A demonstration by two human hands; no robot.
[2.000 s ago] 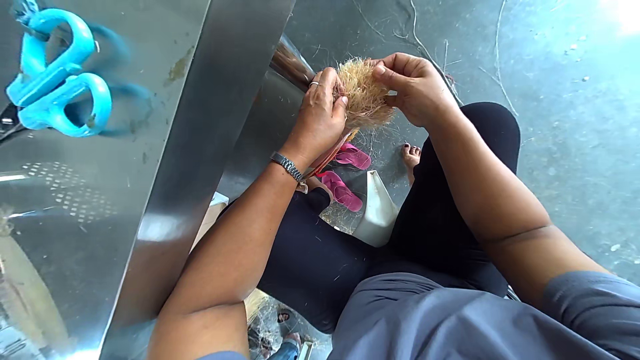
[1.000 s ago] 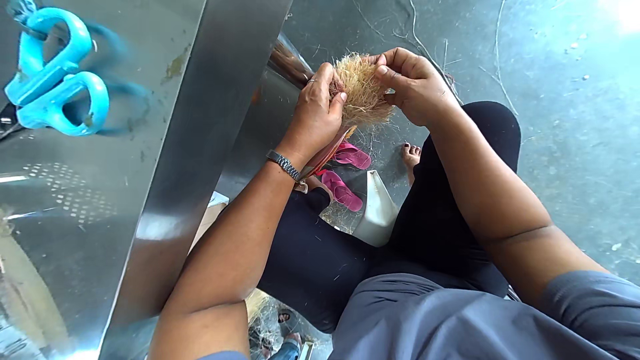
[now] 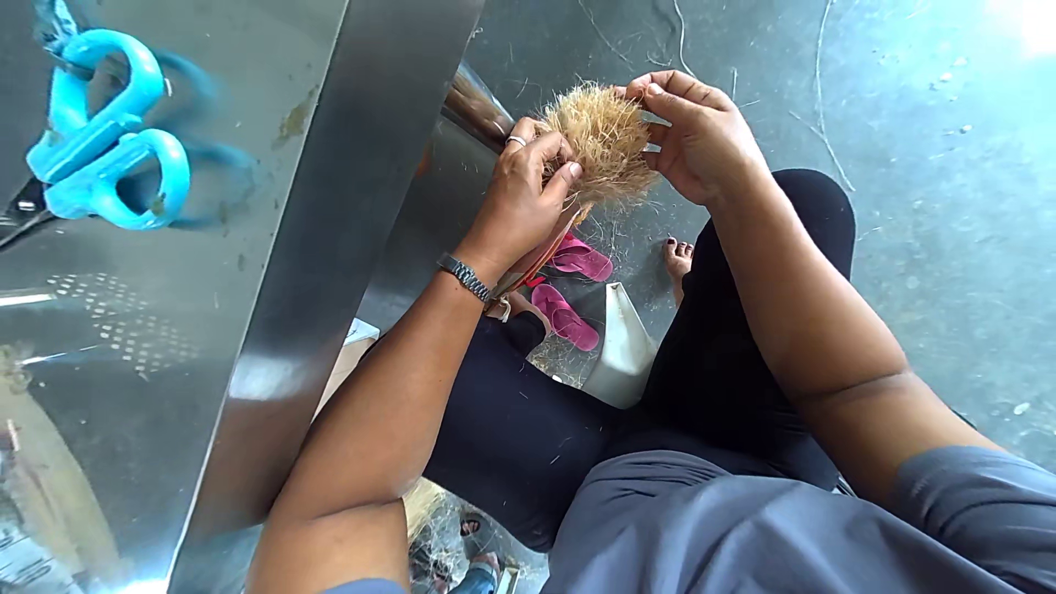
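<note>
A bushy bundle of straw-coloured plant fibre (image 3: 606, 144) is between my hands, beyond the edge of the metal table. My left hand (image 3: 532, 186), with a ring and a wristwatch, grips its left side. At the upper right edge of the bundle, my right hand (image 3: 697, 132) pinches some strands between thumb and fingertips. Reddish-orange strips (image 3: 549, 252) hang below the bundle beside my left wrist; where they attach is hidden.
Blue-handled scissors (image 3: 111, 136) lie on the shiny metal table (image 3: 289, 247) at left. A metal table leg (image 3: 478, 103) stands behind my left hand. Pink slippers (image 3: 565, 318), a white plastic piece (image 3: 623, 346) and loose fibres are on the floor. Another person's feet show at the bottom.
</note>
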